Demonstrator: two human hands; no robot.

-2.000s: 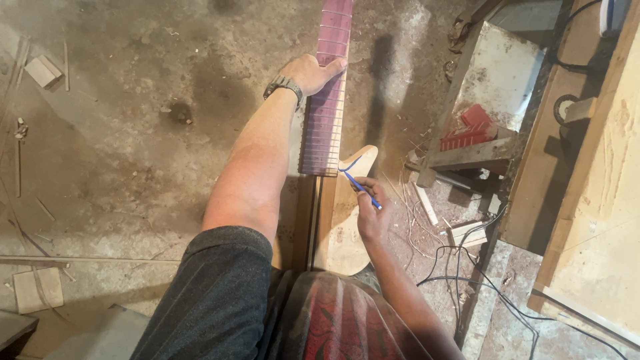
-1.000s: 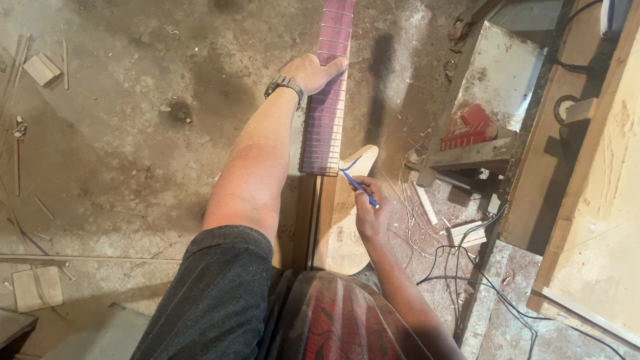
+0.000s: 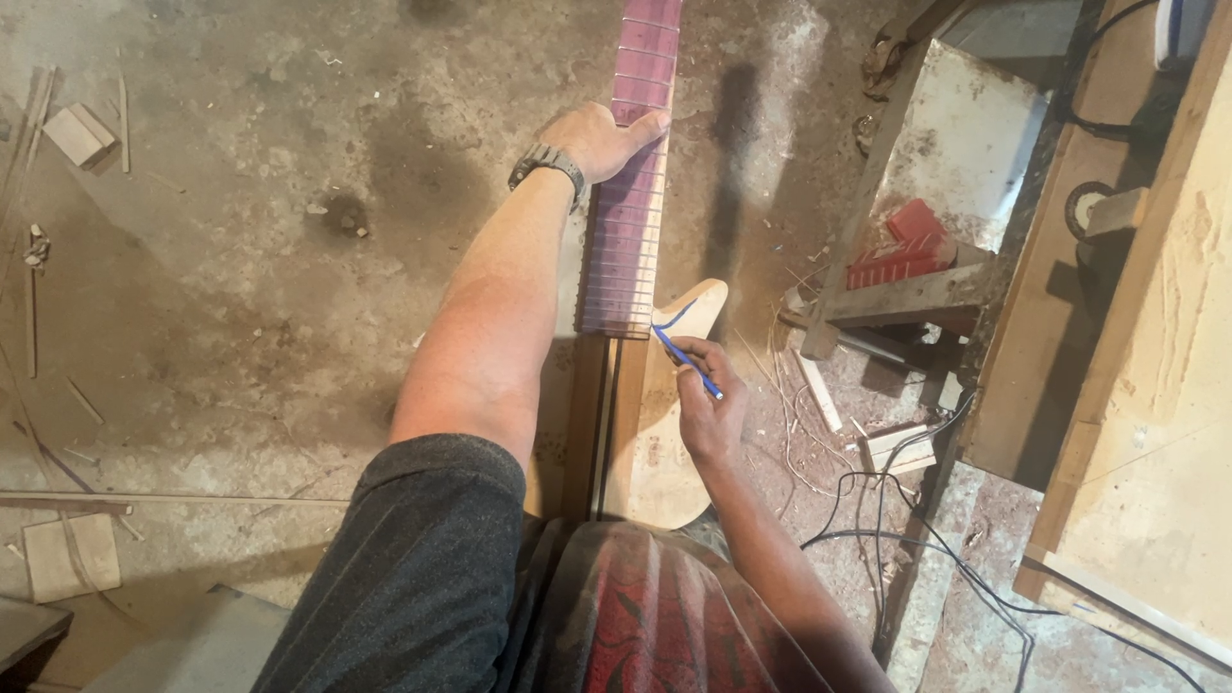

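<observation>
A guitar neck with a purple-tinted fretted fingerboard [image 3: 621,231] runs from the top of the view down to a pale wooden guitar body [image 3: 664,462]. My left hand [image 3: 602,140], with a watch on its wrist, grips the neck, thumb over the frets; its fingers are hidden beneath. My right hand [image 3: 710,399] holds a blue pen [image 3: 688,363], its tip at the corner where the fingerboard's end meets the body. A blue curved line [image 3: 681,314] shows on the body's horn [image 3: 707,296]. Below the fingerboard, a dark strip runs along the body's middle.
At right stand a wooden workbench [image 3: 1155,423] and a low frame with a red plastic object [image 3: 905,252]. Black cables [image 3: 881,534] hang and lie near it. Wood offcuts [image 3: 900,449], a small block [image 3: 79,135] and thin strips lie on the stained concrete floor [image 3: 289,318].
</observation>
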